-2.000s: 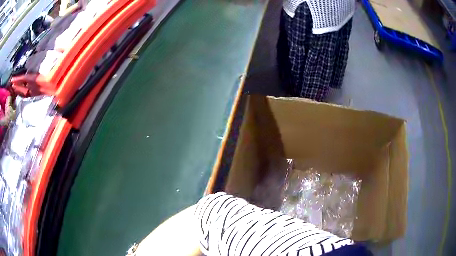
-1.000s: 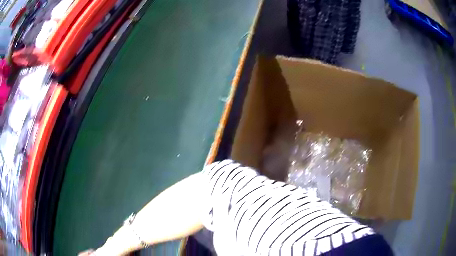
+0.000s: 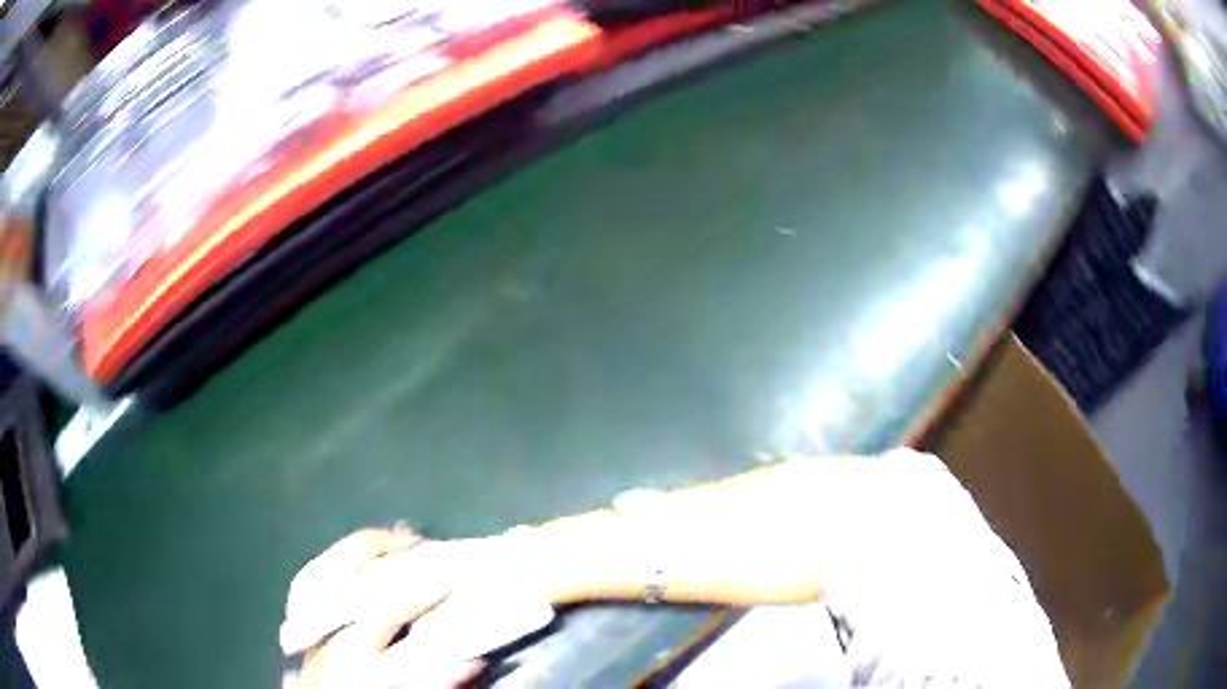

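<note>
My right arm, in a pale sleeve with a thin bracelet at the wrist, reaches in from the lower right of the head view. My right hand (image 3: 384, 579) is low and left of centre, at the near side of the green bench top (image 3: 633, 296). It is blurred and overexposed. A pale flat shape (image 3: 474, 627) lies against or under it, with a dark edge below. I cannot tell whether this is held, or whether part of it is my gloved left hand. Skin-coloured fingertips show around it; whose they are is unclear.
Red-rimmed trays (image 3: 337, 141) with shiny clear-wrapped contents line the bench's far side; another red rim (image 3: 1076, 67) is at upper right. An open brown carton (image 3: 1063, 512) stands at the right, past the metal edge. A person's dark checked clothing (image 3: 1097, 303) is behind it.
The view has swung left, so the carton sits further right and only partly shows. My right hand, barely in frame before, now shows near the lower left by the pale shape.
</note>
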